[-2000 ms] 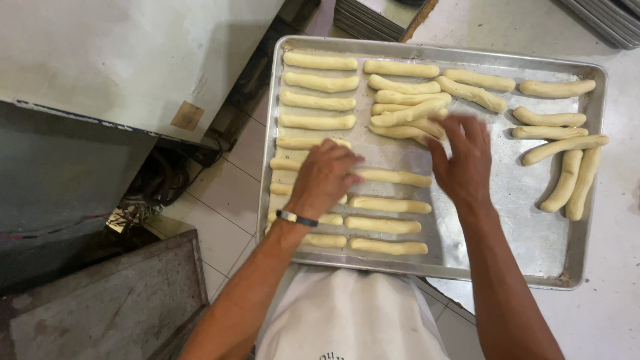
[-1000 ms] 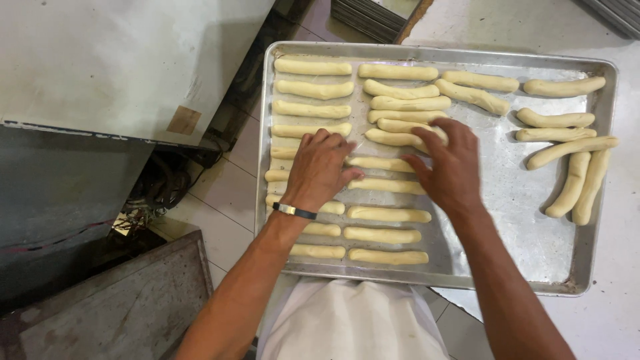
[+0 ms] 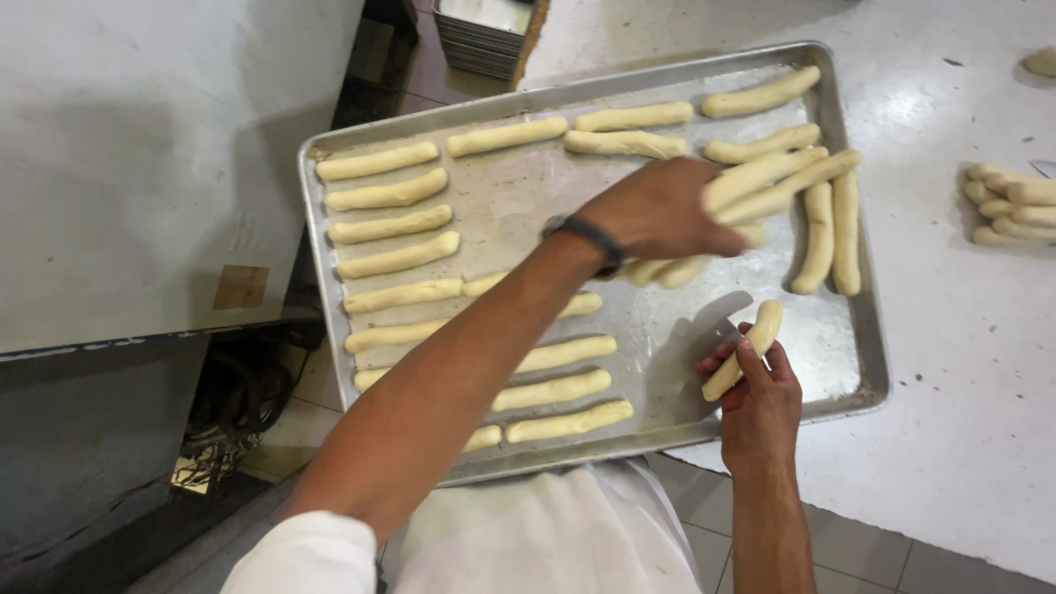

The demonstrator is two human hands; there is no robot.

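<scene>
Several dough sticks [image 3: 393, 223] lie in a left column on a metal baking tray [image 3: 610, 454], and more [image 3: 571, 421] lie beside them in a second column. My left hand [image 3: 660, 210] reaches across the tray toward its right side, its fingers at a bunch of dough sticks [image 3: 755, 177]; its grip is blurred and partly hidden. More sticks show just below that hand. My right hand [image 3: 755, 371] holds one slightly bent dough stick [image 3: 767, 326] over the tray's lower right part. Two sticks [image 3: 817, 239] lie lengthwise near the right rim.
The tray rests on a white worktop [image 3: 949, 445]. A pile of dough pieces [image 3: 1019, 206] lies at the right, with another piece [image 3: 1041, 62] above. Stacked trays [image 3: 478, 41] stand past the far edge. A large pale metal surface [image 3: 148, 165] is at the left.
My left hand has moved right from the left columns to the sticks at the right. My right hand has come nearer the tray's front edge with a stick in it. The view has shifted and tilted.
</scene>
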